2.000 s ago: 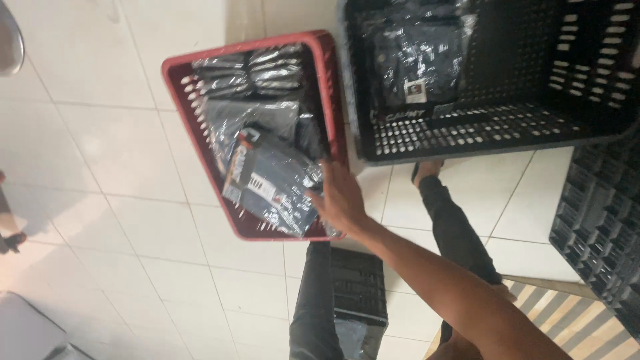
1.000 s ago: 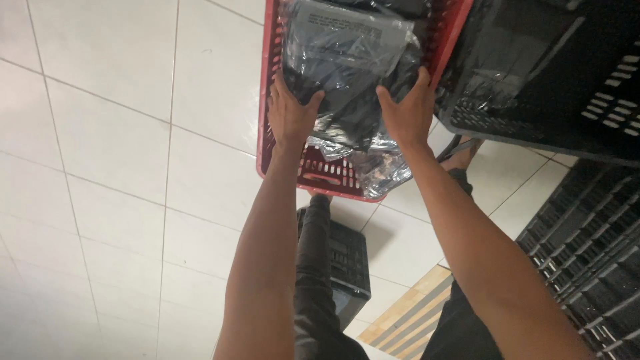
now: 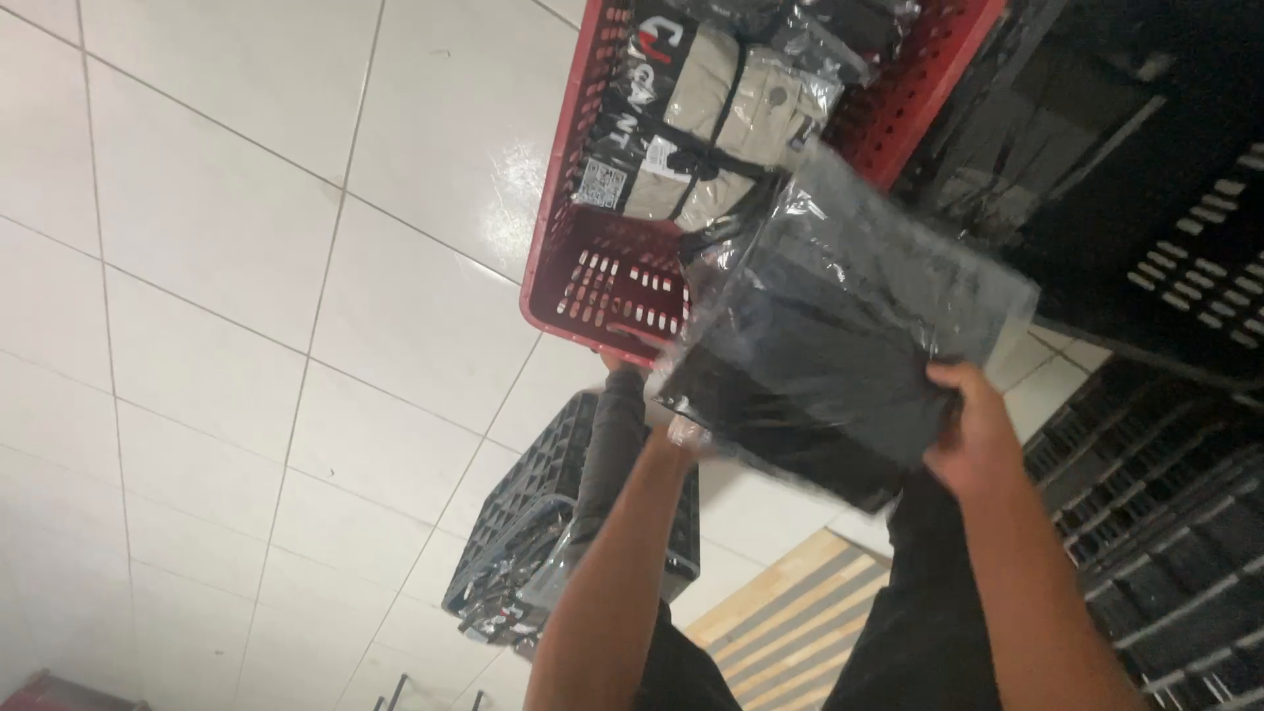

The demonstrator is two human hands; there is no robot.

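Observation:
A stack of dark folded garments in clear plastic bags (image 3: 820, 346) is held in both hands, tilted, beside the lower right part of the red plastic basket (image 3: 541, 247). My right hand (image 3: 973, 425) grips its right edge, thumb on top. My left hand (image 3: 686, 434) is at its lower left corner, mostly hidden under the plastic. Inside the basket lie beige folded garments in printed clear bags (image 3: 706, 118), with more bagged dark clothing (image 3: 829, 35) above them. The near end of the basket shows its slotted bottom.
A large black plastic crate (image 3: 1116, 296) with bagged items stands at right, above stacked black crates (image 3: 1165, 553). Below the basket is a smaller black crate (image 3: 533, 464) with bagged goods. A striped wooden surface (image 3: 790, 622) lies between my legs. White floor tiles (image 3: 217, 247) spread at left.
Both hands have lifted the bagged dark garments out of the red basket and moved them to its right side. Beige bagged garments now show in the basket.

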